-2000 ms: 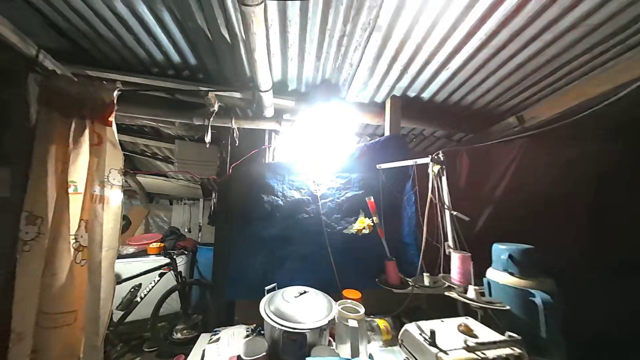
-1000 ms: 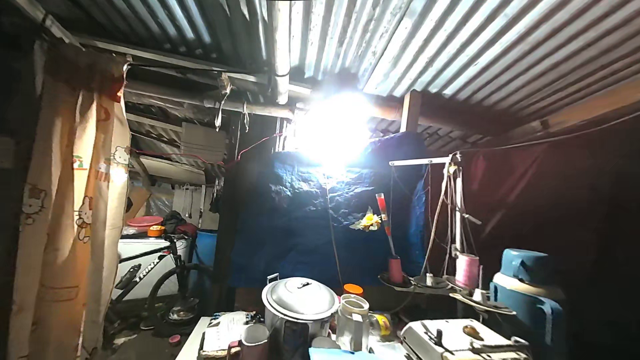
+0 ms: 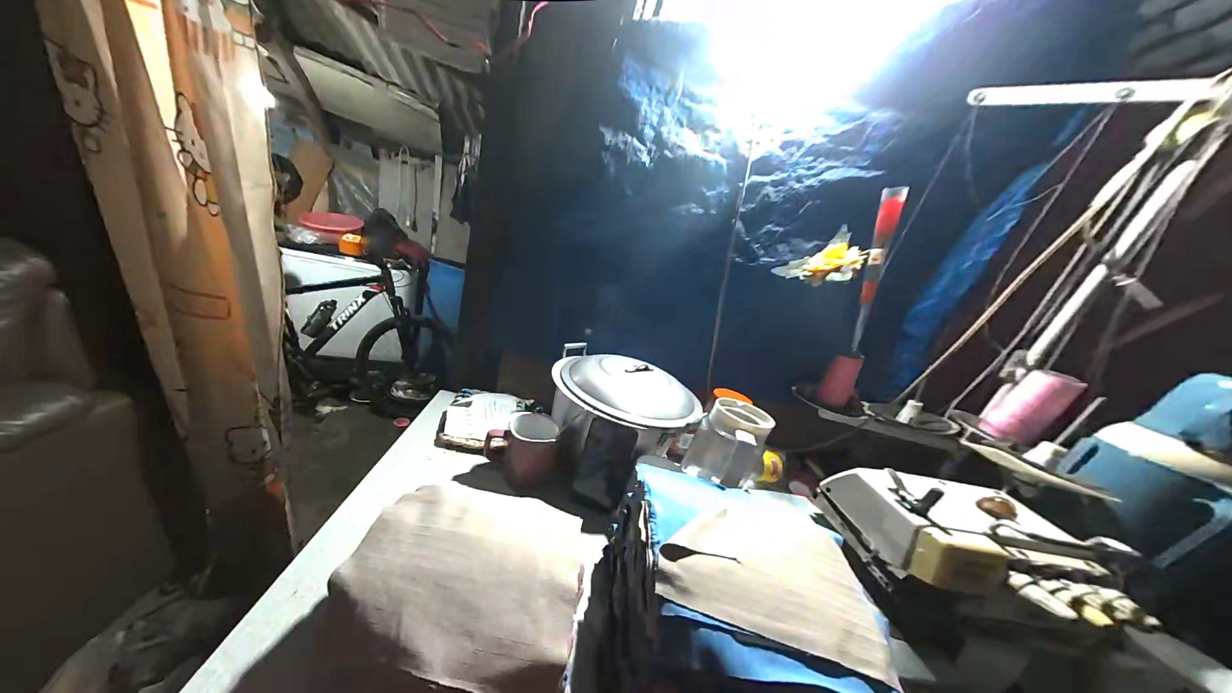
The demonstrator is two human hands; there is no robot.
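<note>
Neither of my hands shows in the head view. A beige cloth piece (image 3: 472, 587) lies at the near left of the white tabletop (image 3: 332, 568). To its right, a stack of blue and dark fabric (image 3: 698, 496) carries another beige cloth piece (image 3: 789, 587) on top. A serger-type sewing machine (image 3: 924, 529) stands at the right. Behind it, a pink thread cone (image 3: 1035, 406) and a smaller red cone (image 3: 839, 380) sit on the thread stand. Beyond the fabric are a lidded metal pot (image 3: 630, 390), a dark red mug (image 3: 531, 450) and a clear plastic pitcher (image 3: 729, 443).
A blue water jug (image 3: 1165, 462) stands at the far right. A printed curtain (image 3: 212, 289) hangs at the left, with a bicycle (image 3: 375, 308) behind it. A blue tarp (image 3: 597, 260) covers the back wall beside a bright lamp.
The view has tilted down strongly, and the beige cloth pieces and the fabric stack now show on the table.
</note>
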